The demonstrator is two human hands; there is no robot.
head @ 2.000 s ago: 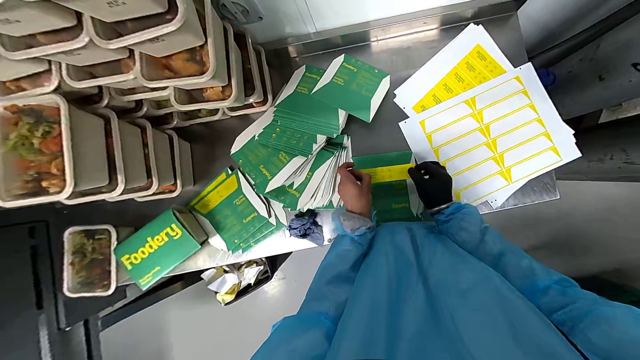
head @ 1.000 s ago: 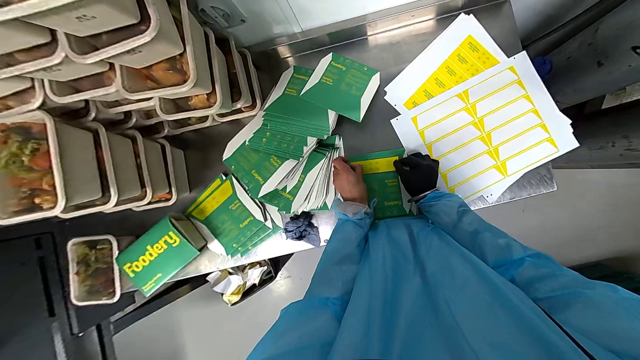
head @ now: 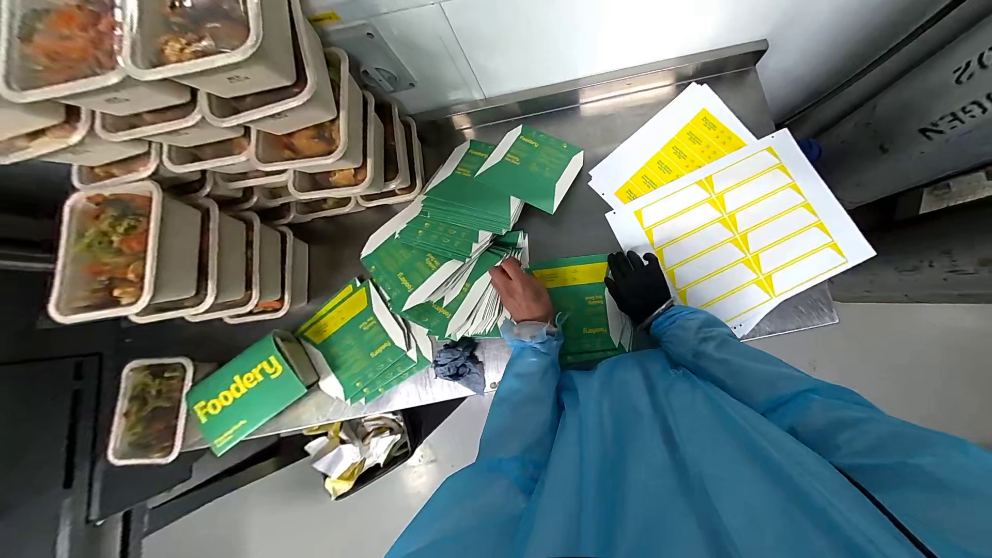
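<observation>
My bare left hand rests between a fanned stack of flat green card sleeves and the green card sleeve in front of me; its fingertips are by the fanned edges. A yellow label strip lies across the top of that front sleeve. My right hand, in a black glove, touches the sleeve's right edge, near the label's end. Sheets of yellow-bordered white labels lie right of it, over sheets with printed yellow labels. More labelled green sleeves are at the left.
Stacked food trays with film lids stand at the left. An erected green sleeve sits by a single food tray. A crumpled dark cloth lies at the steel table's front edge, above a bin of waste paper.
My left hand has moved off the label strip toward the fanned sleeves on the left. My right hand remains at the right end of the strip.
</observation>
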